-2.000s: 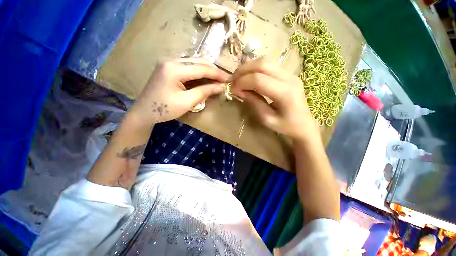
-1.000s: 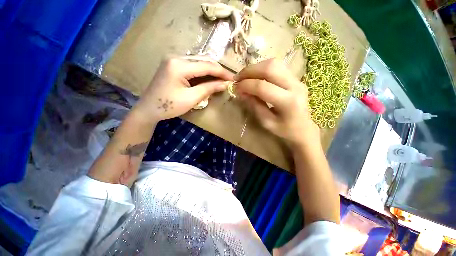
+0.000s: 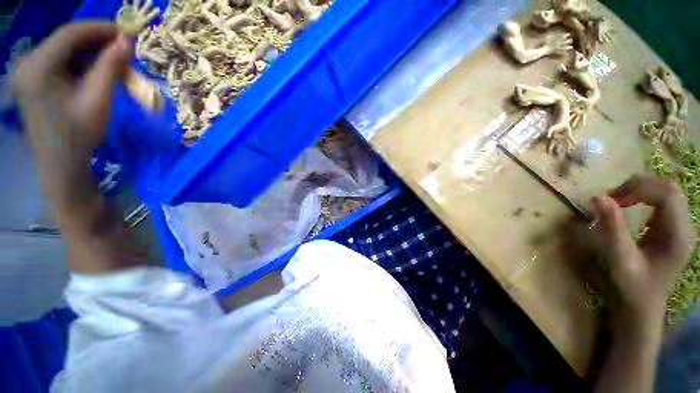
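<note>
My left hand [image 3: 80,84], blurred at the upper left, holds a beige moulded figure [image 3: 142,86] with a splayed foot upward, above the edge of a blue crate [image 3: 307,104]. My right hand [image 3: 641,242] is over the right of the tan board [image 3: 491,222]. Its thumb and forefinger pinch the near end of a thin dark tool [image 3: 543,181], which slants over the board. Several beige figures [image 3: 537,96] lie at the top of the board. A heap of yellow-gold rings [image 3: 683,173] is partly hidden behind my right hand.
The blue crate holds many beige figures [image 3: 222,31]. A crumpled whitish plastic liner [image 3: 238,238] lies in a lower blue container in front of me. A shiny clear strip [image 3: 460,165] is on the board. Another figure [image 3: 666,96] lies by the rings.
The view has swung left, bringing the crate of figures into sight. My hands have parted: the left has moved to the crate with a figure, the right is at the dark tool.
</note>
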